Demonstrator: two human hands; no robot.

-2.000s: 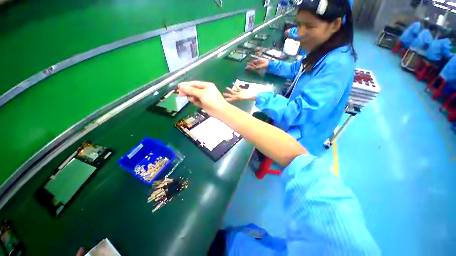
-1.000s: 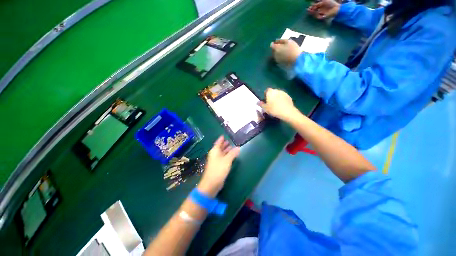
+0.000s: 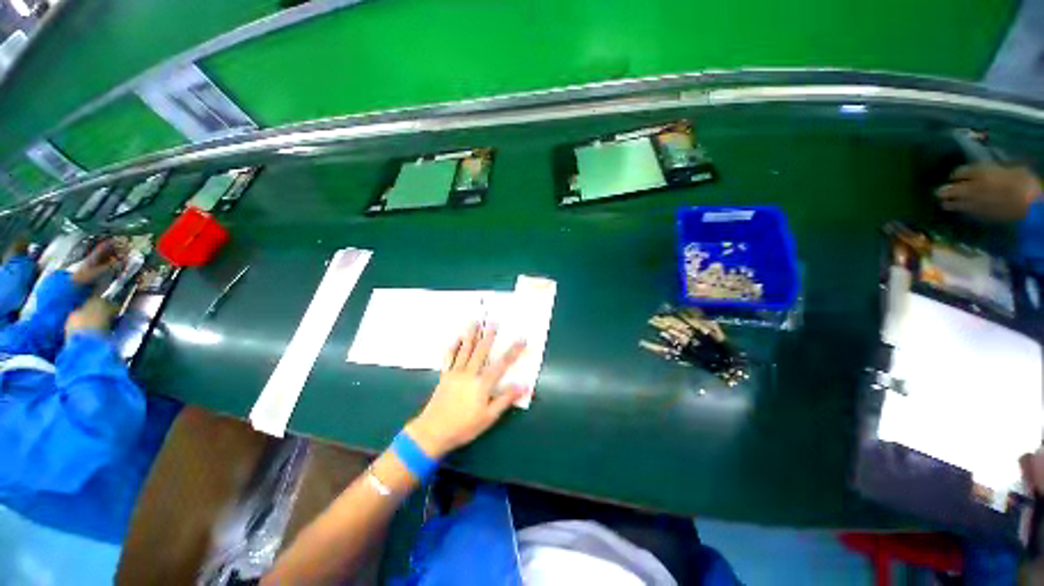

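A white sheet lies on the bench with a white strip across its right end. My left hand rests on them, palm down with fingers spread. At the right edge, a tablet screen assembly lies open with its large white area up. Fingers that seem to be my right hand touch its lower right, mostly cut off by the picture's edge. The blue parts bin holds tiny beige bits. Small wired parts lie in a loose pile below it.
A long white strip lies left of the sheet. Two tablets lie along the back rail. A thin tool and a red bin lie farther left. A neighbour's hands work at far left; another hand shows upper right.
The view has swung left. My left hand has moved from beside the small-parts pile onto the white sheet. The tablet being worked on now sits at the right edge.
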